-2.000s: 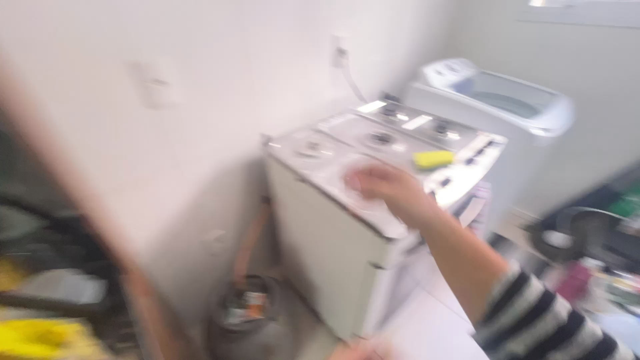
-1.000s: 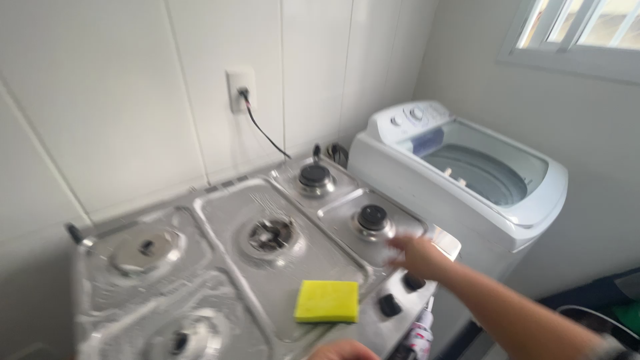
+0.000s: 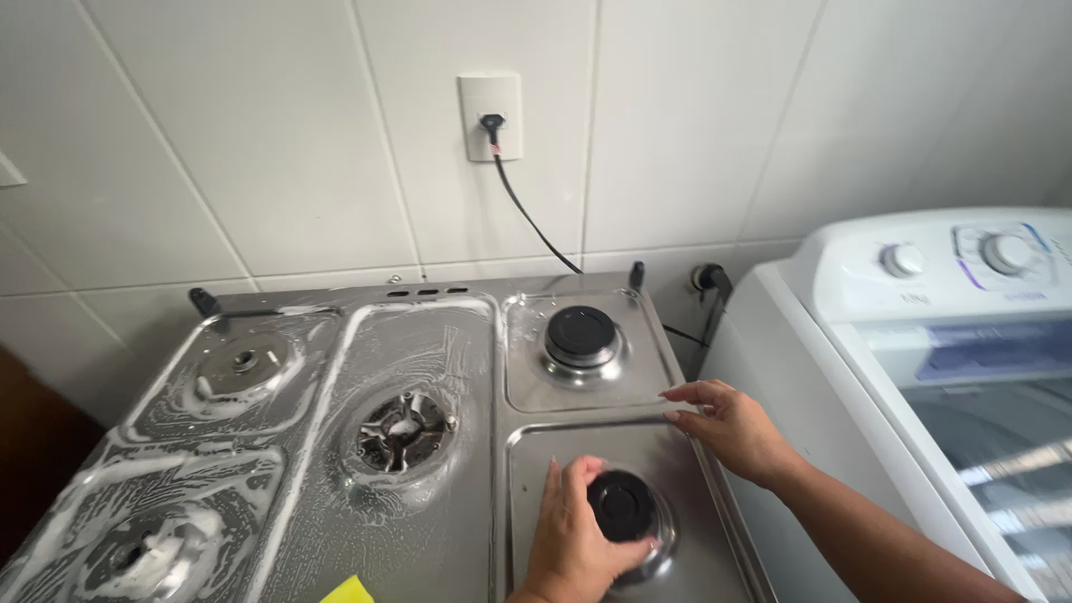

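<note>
The stainless steel cooktop carries white soap suds on its left and middle sections. My left hand has its fingers curved around the black burner cap of the front right burner, thumb at the cap's lower edge. My right hand hovers by the cooktop's right edge, thumb and fingers apart, holding nothing. Behind it sits the rear right burner with its black cap. The middle burner and the rear left burner have no caps. Part of a yellow sponge shows at the bottom edge.
A white top-loading washing machine stands close on the right. Behind the cooktop is a tiled wall with a power outlet and a black cord plugged in. Black hinge pieces stick up at the cooktop's rear corners.
The view has moved much closer to the cooktop. My left hand, low in view a second ago, is now around the front right burner cap. My right hand has moved from near that burner to the right edge.
</note>
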